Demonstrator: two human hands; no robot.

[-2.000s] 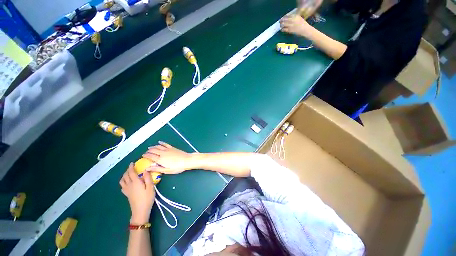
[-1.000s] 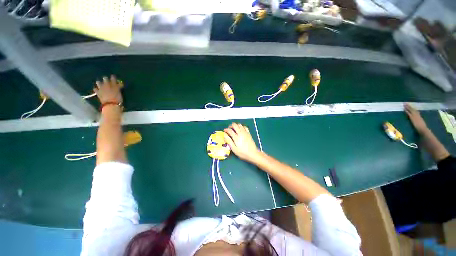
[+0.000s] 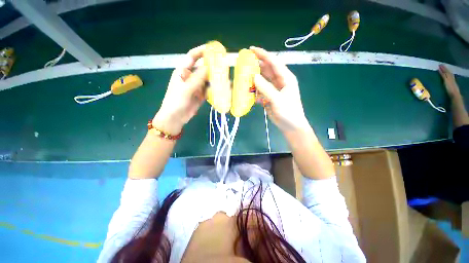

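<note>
My left hand [image 3: 186, 91] holds a yellow handheld unit [image 3: 218, 77] by its outer side, raised above the green surface. My right hand [image 3: 280, 92] holds a second yellow handheld unit [image 3: 245, 83] beside it. The two units stand upright side by side, with a narrow gap between them, their slim yellow sides towards me. White cord loops hang down from both, crossing in front of my chest. Some of my fingers are hidden behind the units.
Another yellow unit [image 3: 126, 84] lies left on the green surface [image 3: 169, 146]. Several lie beyond the white rail [image 3: 329, 57]. A unit [image 3: 419, 89] lies right, near another person's hand [image 3: 450, 85]. A white block [image 3: 331, 133] and dark strip [image 3: 341, 130] lie near the carton [image 3: 378, 180], which holds units.
My left hand has come back from the far left and now holds a unit. My right hand has lifted its unit off the surface. The view has shifted, showing more floor.
</note>
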